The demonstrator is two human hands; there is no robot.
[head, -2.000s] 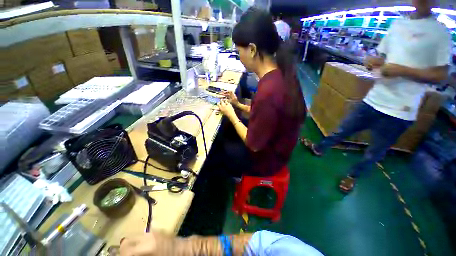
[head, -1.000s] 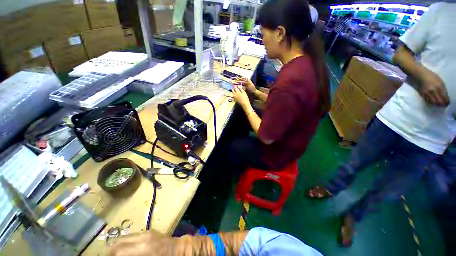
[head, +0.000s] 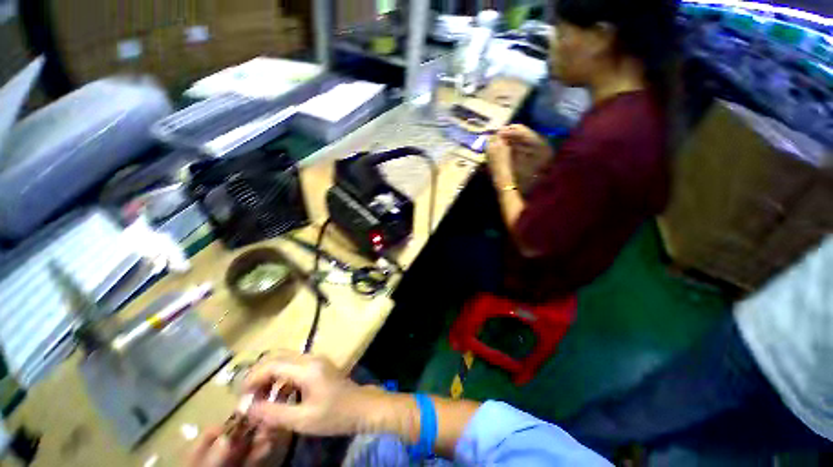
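Observation:
My right hand (head: 315, 394), with a blue wristband and a light blue sleeve, is at the bottom centre above the bench. My left hand (head: 239, 447) is low at the picture's edge, partly cut off. Their fingertips meet around a small dark piece (head: 241, 425), blurred and mostly covered by the fingers. A shiny metal ring (head: 285, 392) shows at my right fingers. Other rings (head: 235, 371) lie on the bench just behind my right hand.
A round tub (head: 261, 276), black soldering station (head: 370, 208), scissors (head: 371, 279) and black fan (head: 247, 196) stand beyond my hands. A grey stand (head: 151, 374) with a white tube is left. A person in dark red sits ahead; another person is at the right edge.
The view has turned, shifting the bench things right and the stool slightly down. My right hand has come further into view, and my left hand now shows with it at the small piece.

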